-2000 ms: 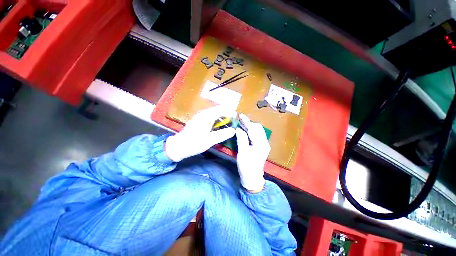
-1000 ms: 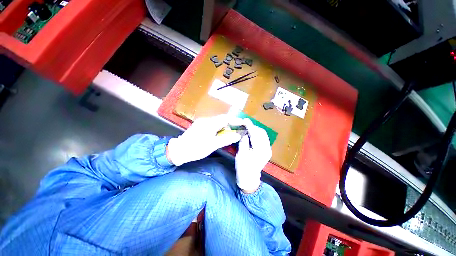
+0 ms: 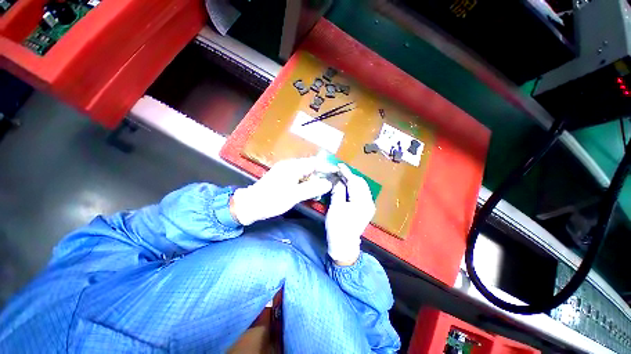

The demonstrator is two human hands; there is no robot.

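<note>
My white-gloved left hand (image 3: 282, 187) and white-gloved right hand (image 3: 351, 211) meet over the near edge of the board. A small dark grey module (image 3: 335, 178) is held between their fingertips. A thin tool is mostly hidden in my left hand; only a small yellowish bit shows. The green pad (image 3: 365, 182) lies on the board just beyond my fingers, partly covered by them. The fine details of the held module are too small to tell.
On the brown-yellow board (image 3: 277, 138) lie several grey modules (image 3: 317, 102), dark tweezers (image 3: 328, 113), a left white paper (image 3: 317, 135) and a right paper (image 3: 408, 153) with dark pieces. Red foam mat (image 3: 453, 187) lies beneath. Black hose (image 3: 477, 276) loops right. Red bins (image 3: 104, 76) stand left.
The view has shifted, moving the board within the picture. My hands have turned and closed together; the yellow tool that showed clearly earlier is now mostly hidden, and the dark module shows between the fingertips.
</note>
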